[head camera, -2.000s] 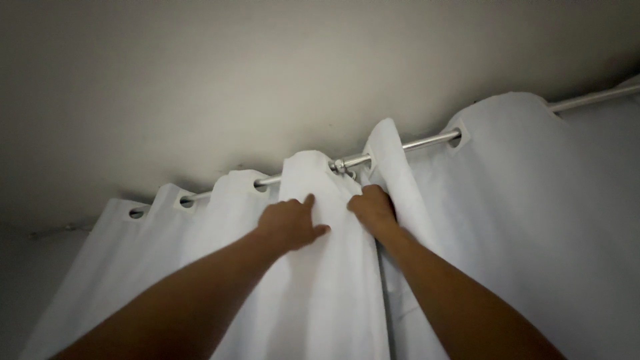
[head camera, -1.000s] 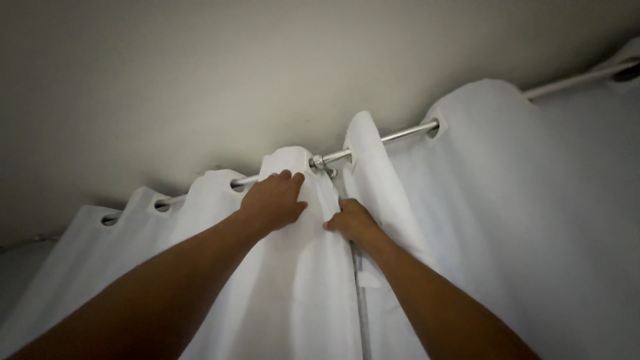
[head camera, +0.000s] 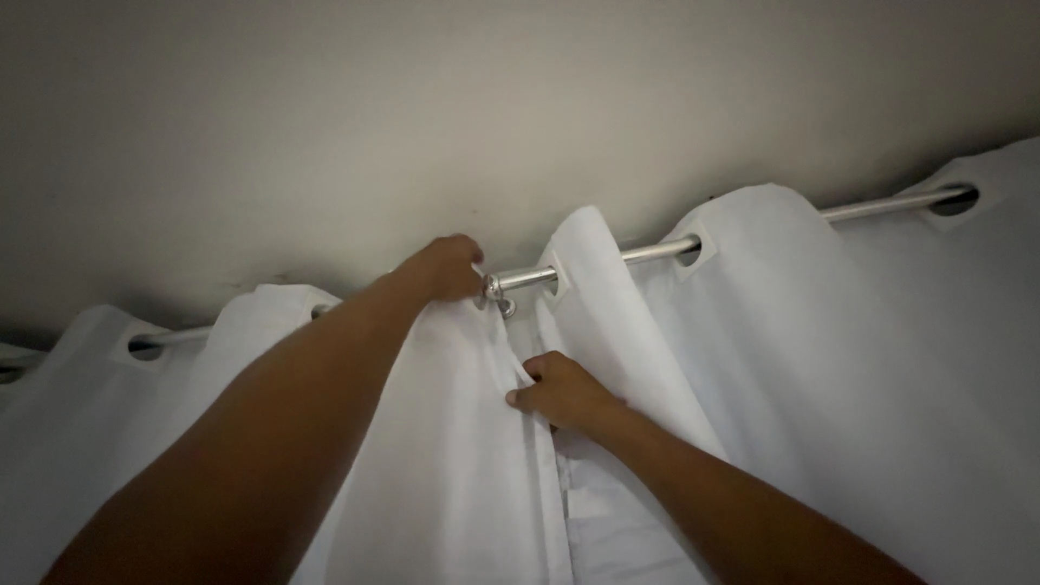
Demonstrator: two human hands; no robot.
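White grommet curtains hang from a metal curtain rod (head camera: 658, 249) close under the ceiling. At the top edge of the left curtain panel (head camera: 455, 406), beside the bracket fitting (head camera: 494, 288) on the rod, my left hand (head camera: 453, 268) grips the fabric, its fingers partly hidden behind the cloth. Lower and to the right, my right hand (head camera: 565, 392) pinches that panel's side edge between thumb and fingers. The right curtain panel (head camera: 605, 309) hangs just right of the fitting, with the rod running through its grommet.
The ceiling (head camera: 520, 106) lies just above the rod. More grommets show on both sides, including one at left (head camera: 146, 348) and one at far right (head camera: 955, 201). A narrow gap between the two panels runs down below my right hand.
My left hand has moved up from the front of the left panel to its top edge by the fitting. My right hand has stayed at the panel's side edge since one second ago.
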